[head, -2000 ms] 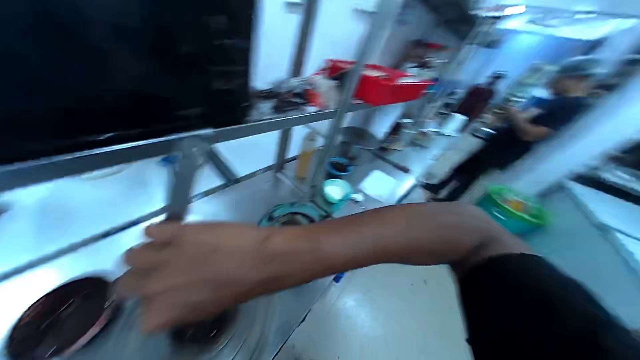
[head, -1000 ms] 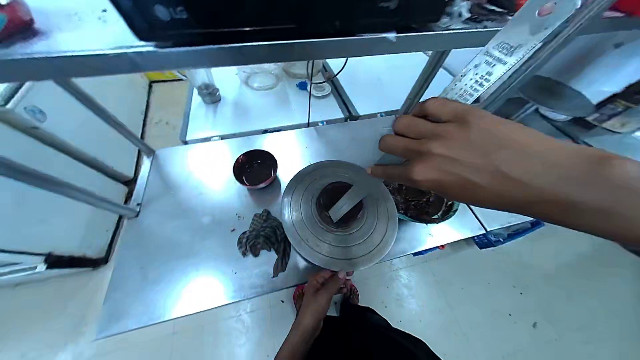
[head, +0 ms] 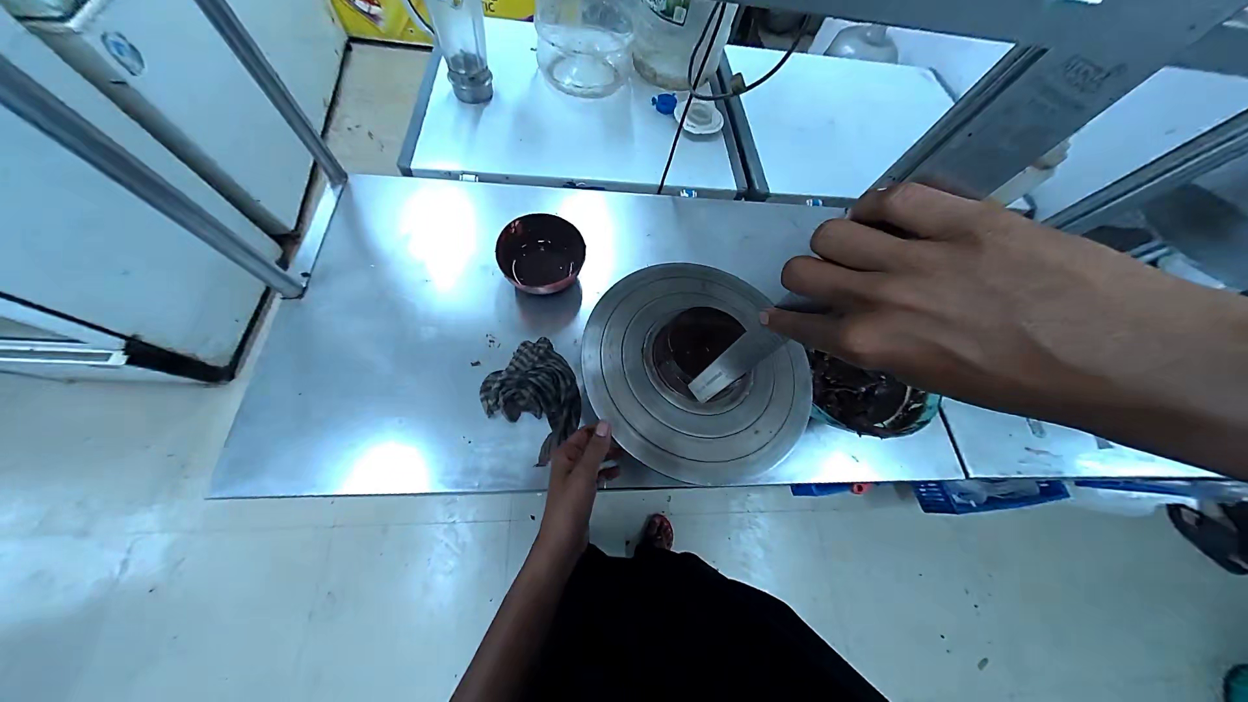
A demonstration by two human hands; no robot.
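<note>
My right hand (head: 877,278) grips a flat metal spatula (head: 741,363), its blade over the dark round patch at the middle of a metal cake turntable (head: 634,390). With thumb and fingers, my left hand (head: 583,463) touches the turntable's lower left rim. A small bowl (head: 541,255) of dark, glossy stuff stands behind and left of the turntable. Beside the left hand lies a crumpled checked cloth (head: 534,385). Partly under my right forearm is a larger bowl (head: 873,395) smeared with what looks like chocolate.
The steel table (head: 390,390) has a metal frame post (head: 985,117) at its back right. Clear jars (head: 585,49) and a cable stand on a lower surface behind. A white cabinet (head: 146,214) is at the left, and a blue crate (head: 985,495) shows below the front edge.
The view has swung from the wider room down to the table. Since one second ago, my left hand has moved from the turntable's front to its lower left rim.
</note>
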